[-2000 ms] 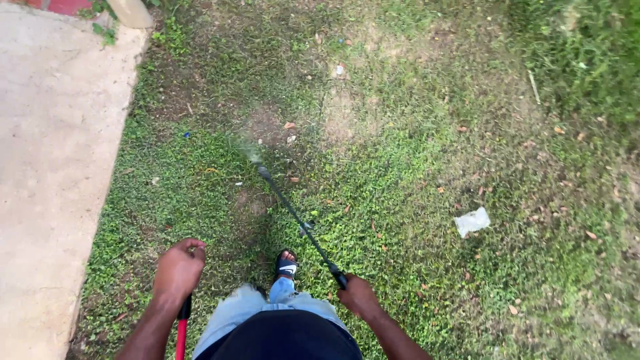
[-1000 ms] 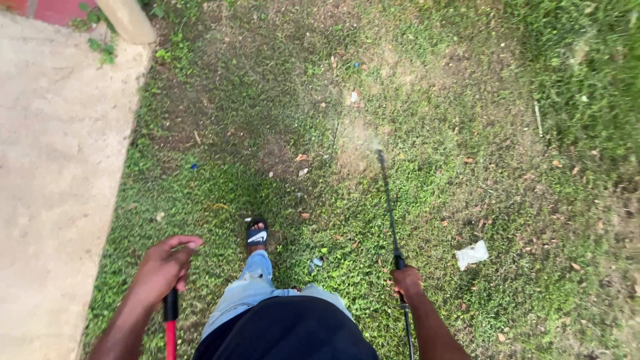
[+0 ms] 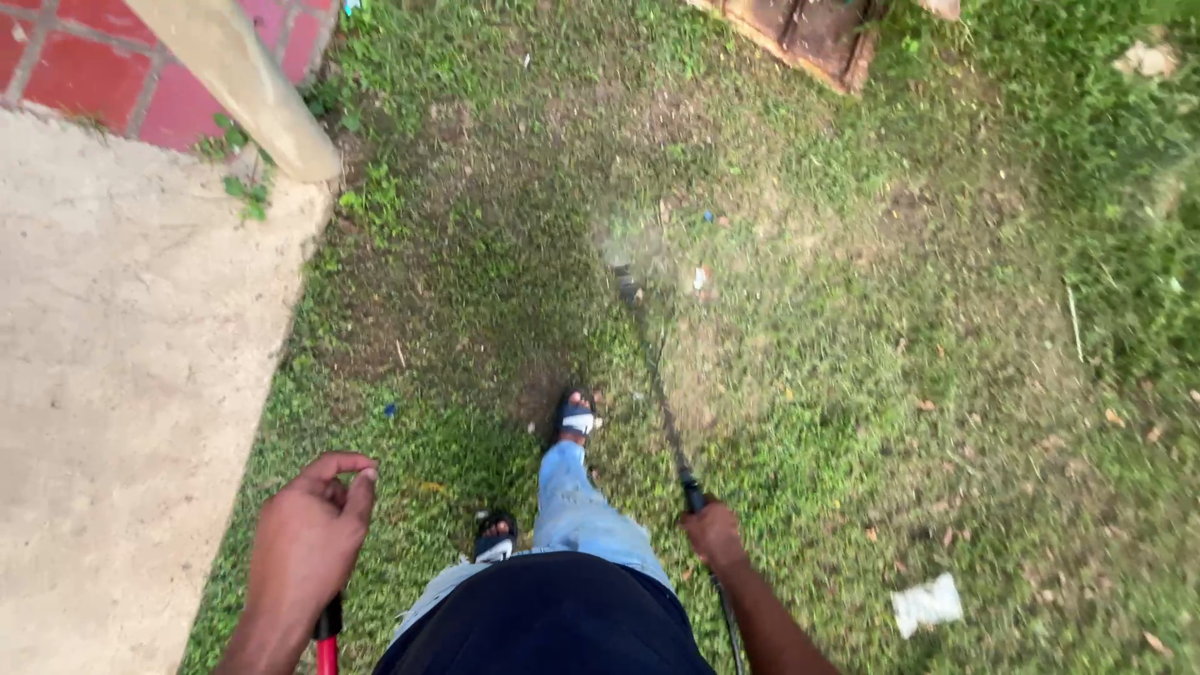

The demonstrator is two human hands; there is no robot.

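My right hand (image 3: pixel 714 534) is closed around the black handle of a spray wand (image 3: pixel 664 398), which slants forward and left over the grass. A fine mist (image 3: pixel 626 236) surrounds its tip. From behind that hand a dark hose (image 3: pixel 729 626) runs down out of view. On the left, my left hand (image 3: pixel 319 525) is raised with its fingers curled and the thumb near the index finger. Below its wrist shows a red lever with a black grip (image 3: pixel 328 633); whether the hand touches it is hidden.
A concrete slab (image 3: pixel 141 375) borders the grass on the left, with a pale post (image 3: pixel 248 94) and red tiles (image 3: pixel 89 75) at its far end. A rusty metal sheet (image 3: pixel 806 33) lies ahead. White litter (image 3: pixel 926 605) lies at right. My sandalled foot (image 3: pixel 576 417) is forward.
The wand tip has swung right, then back left. The view has moved forward, bringing the rusty sheet and more of the tiles into sight.
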